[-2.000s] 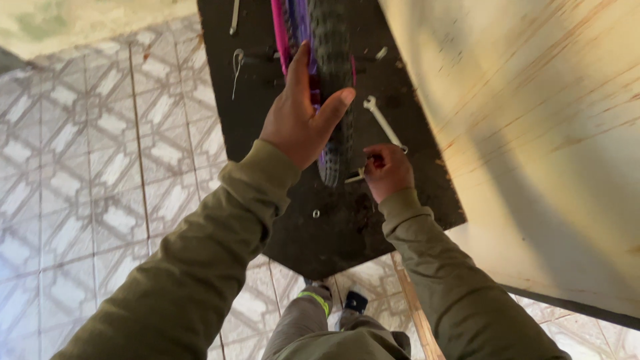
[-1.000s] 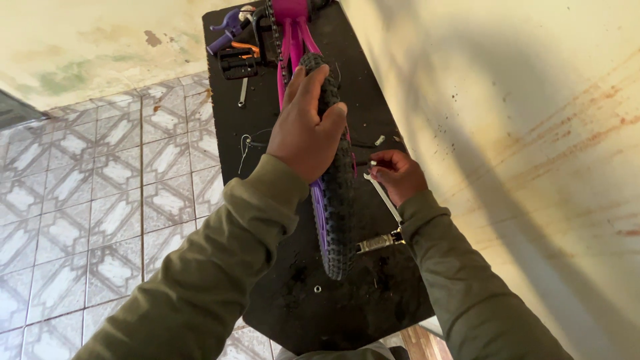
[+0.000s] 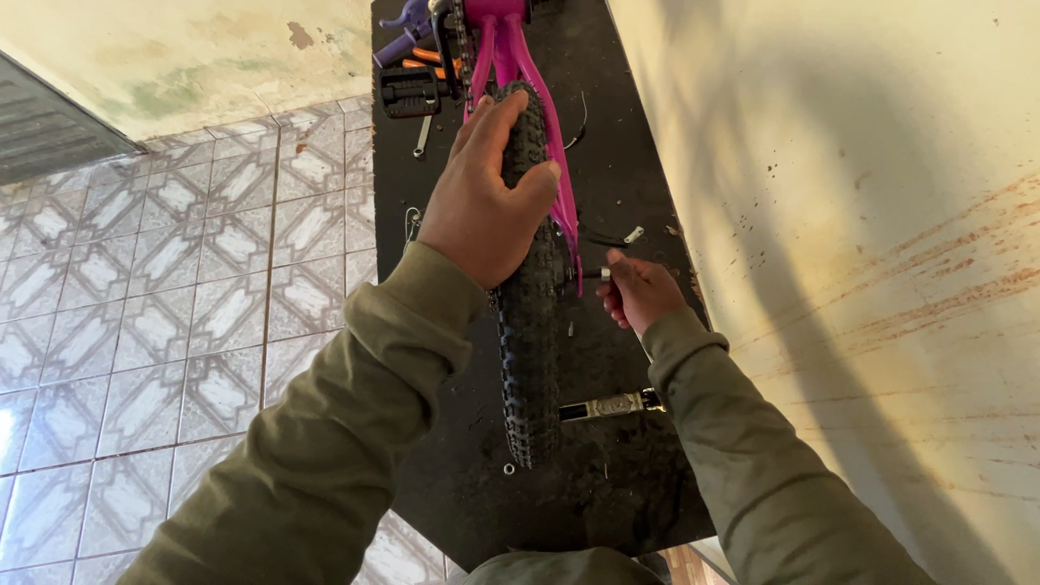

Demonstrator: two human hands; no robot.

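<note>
A knobby black bicycle tire (image 3: 528, 366) stands upright between the stays of a pink bicycle frame (image 3: 561, 154). My left hand (image 3: 496, 187) rests over the top of the tire, fingers pointing along it and thumb on its right side. To the right of the wheel, my right hand (image 3: 642, 288) has its fingertips at a metal nut (image 3: 604, 275) on the end of the axle, just outside the frame's dropout. Part of the right-hand fingers is hidden behind the thumb and palm.
The black tabletop (image 3: 626, 504) carries a wrench (image 3: 422, 136), orange-handled pliers (image 3: 426, 63), a loose nut (image 3: 509, 470) and a metal part with a black end (image 3: 613, 405). A black pedal (image 3: 409, 92) juts out at upper left. A stained wall runs along the right.
My right hand has moved from low beside the tire up to the axle end, where its fingers are now on the nut. The left hand stays on the tire. The view has shifted.
</note>
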